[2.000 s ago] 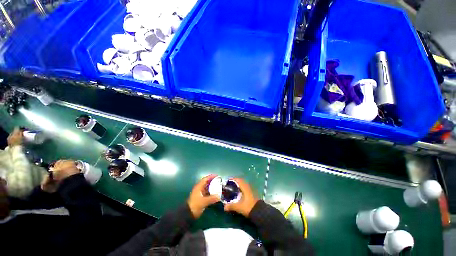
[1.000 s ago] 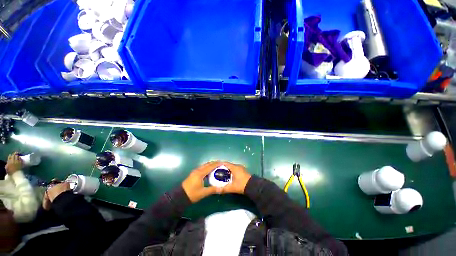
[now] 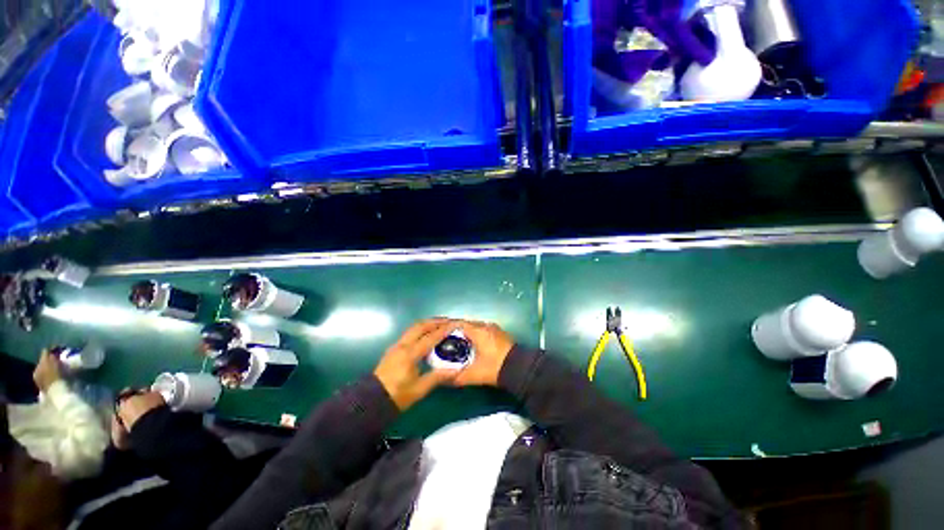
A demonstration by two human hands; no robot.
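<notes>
A white camera unit with a black round face turned up is held between both hands above the green bench. My left hand wraps its left side. My right hand wraps its right side. The fingertips meet at its far side, and the hands hide most of its body. Yellow-handled nippers lie on the bench to the right, jaws pointing away. Several part-assembled camera units with dark, coppery open ends lie at the left. Closed white camera units lie at the right.
Blue bins hang over the bench; white shells fill the left one. The right bin holds a purple cloth and a white bottle-like item. Co-workers' hands work at the left. A metal strip edges the bench.
Two seconds ago the white shell and black-faced part were slightly apart in my hands; now they are together, black face up, between both hands. The camera view has also shifted.
</notes>
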